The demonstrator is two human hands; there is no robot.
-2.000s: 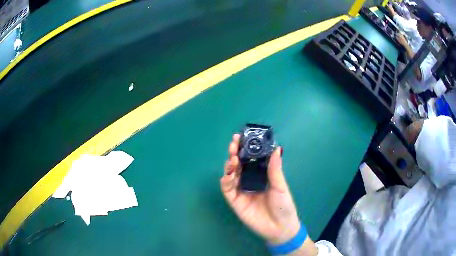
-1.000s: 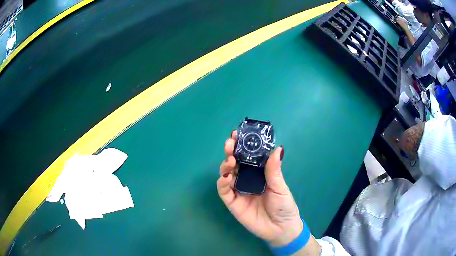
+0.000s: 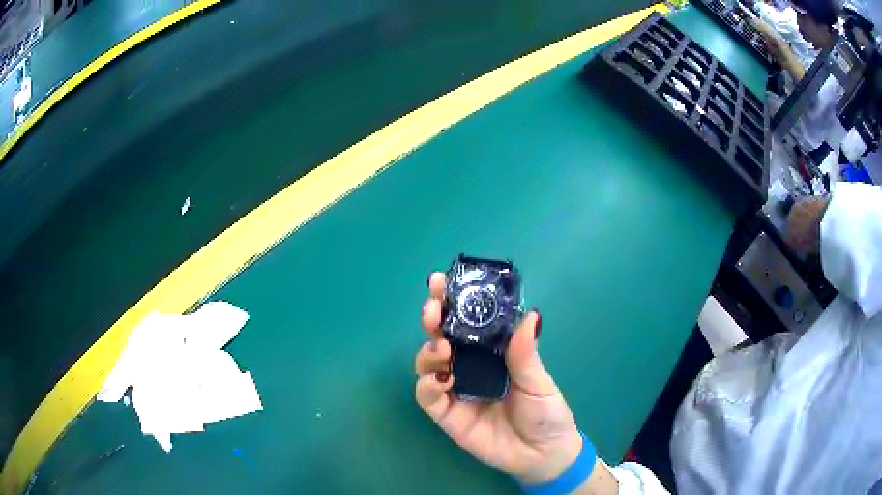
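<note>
My right hand (image 3: 503,411), bare with a blue wristband, holds a black watch case (image 3: 481,304) between fingers on its left and thumb on its right. The case shows its underside, with a round sensor window facing up and shiny reflections or film around it. A thin glossy black display module (image 3: 480,373) hangs below the case, against the palm. The joint between the two is too small to tell. The watch is held above the green bench. My left hand is not in view.
White wipes (image 3: 189,375) lie by the yellow strip (image 3: 319,189) at left, with dark tweezers (image 3: 94,459) below. A black parts tray (image 3: 691,106) with watch parts stands at the far right. Pale-smocked people (image 3: 774,416) sit along the right. The dark green belt lies beyond the strip.
My right hand and the watch have moved slightly down and left in the picture. The view has shifted a little. The grip stays the same.
</note>
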